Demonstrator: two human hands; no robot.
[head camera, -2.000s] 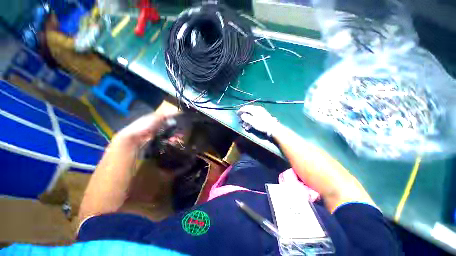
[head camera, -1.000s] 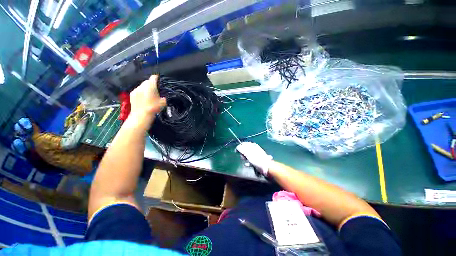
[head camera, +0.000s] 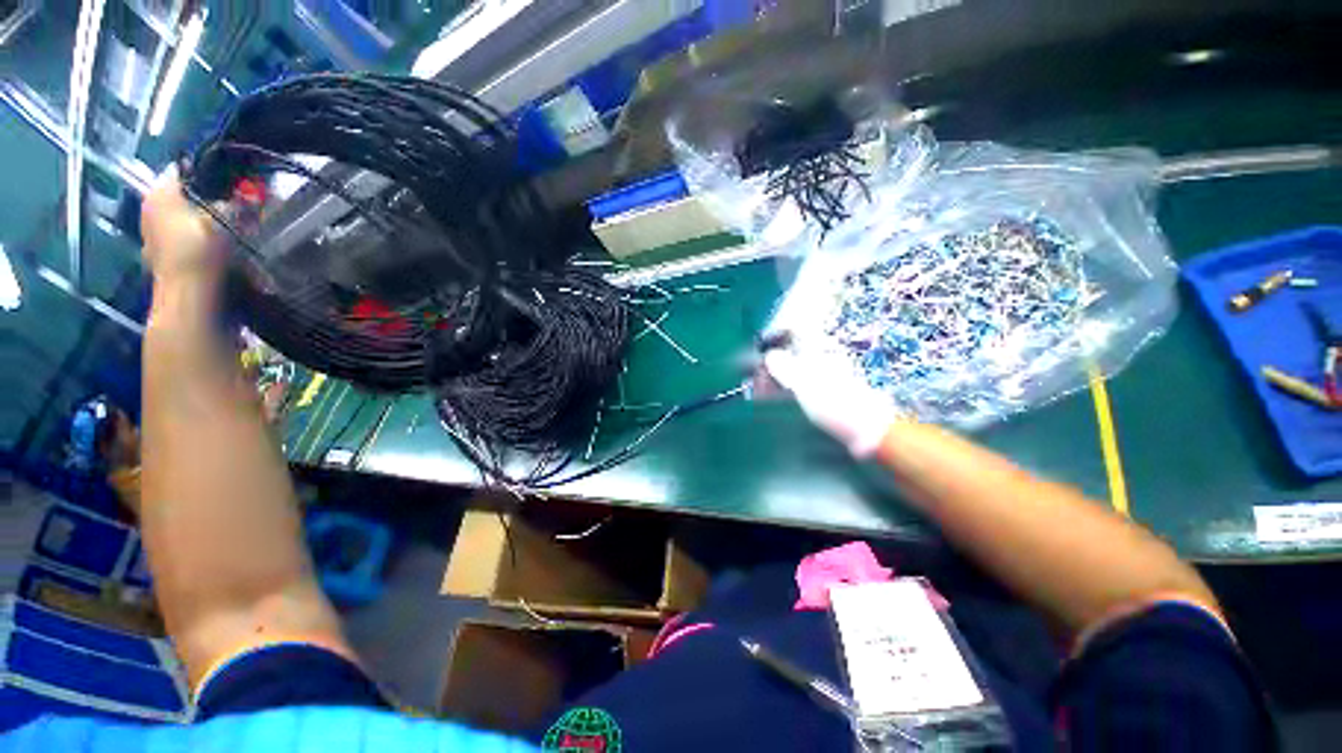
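Observation:
My bare left hand (head camera: 180, 228) is raised at the upper left, closed on the outer loops of a large black cable coil (head camera: 353, 353). The loops are spread wide and run right to a denser black bundle (head camera: 537, 368) on the green bench. My right hand (head camera: 827, 386), in a white glove, is over the bench beside the clear bag of small white, silver and blue pieces (head camera: 964, 302). A thin black cable runs from the bundle to its fingertips. The fingers are blurred; something dark shows at them. Thin white cable ends stick out of the bundle.
A smaller clear bag of short black pieces (head camera: 824, 184) lies behind. A blue tray (head camera: 1251, 368) with tools is at the right. Open cartons (head camera: 478, 556) stand below the bench edge. A pink cloth (head camera: 839, 574) is at my lap. A grey rail runs above.
My left hand has moved left and up, pulling the coil's loops wide open. My right hand has moved up and right toward the bag, and the cable end now reaches its fingers.

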